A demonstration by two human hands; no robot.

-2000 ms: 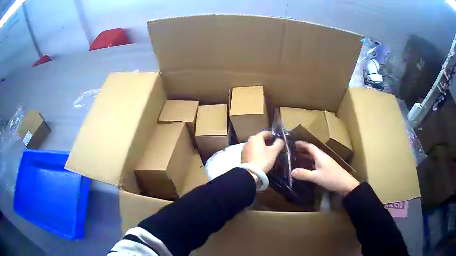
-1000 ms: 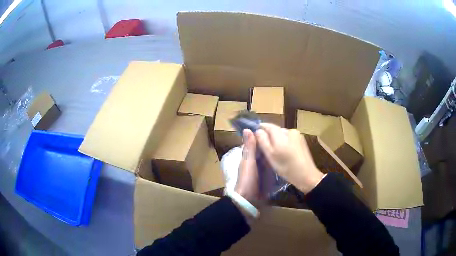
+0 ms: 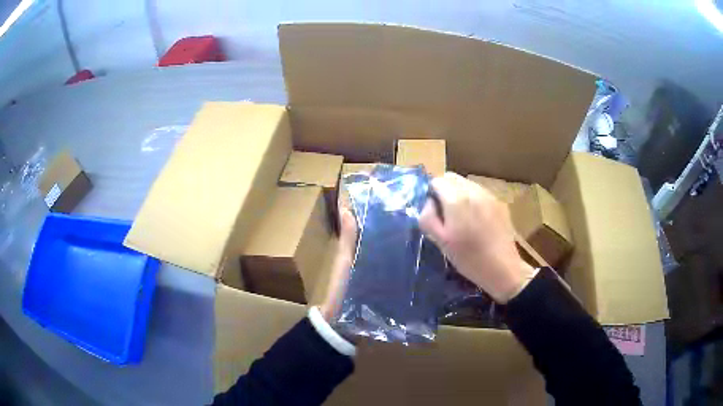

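Observation:
A shiny clear plastic bag of dark parts (image 3: pixel 388 258) is held up over the open large shipping carton (image 3: pixel 444 87). My left hand (image 3: pixel 342 254) is at the bag's left side, its fingers mostly hidden behind it. My right hand (image 3: pixel 476 230) grips the bag's upper right edge. Several small brown cartons (image 3: pixel 289 226) stand inside the large carton. More dark bagged parts (image 3: pixel 473 308) lie in the carton below my right hand, partly hidden.
A blue plastic bin (image 3: pixel 91 285) lies left of the carton. A small brown carton with a white label (image 3: pixel 65 182) stands behind it, beside crumpled clear plastic. Red objects (image 3: pixel 193 51) are at the back left. A pink paper (image 3: pixel 632 339) lies at the right.
The dark bag was low in the carton, then lifted and seen narrow and blurred. It now hangs broad side towards me. My left hand has moved left along it.

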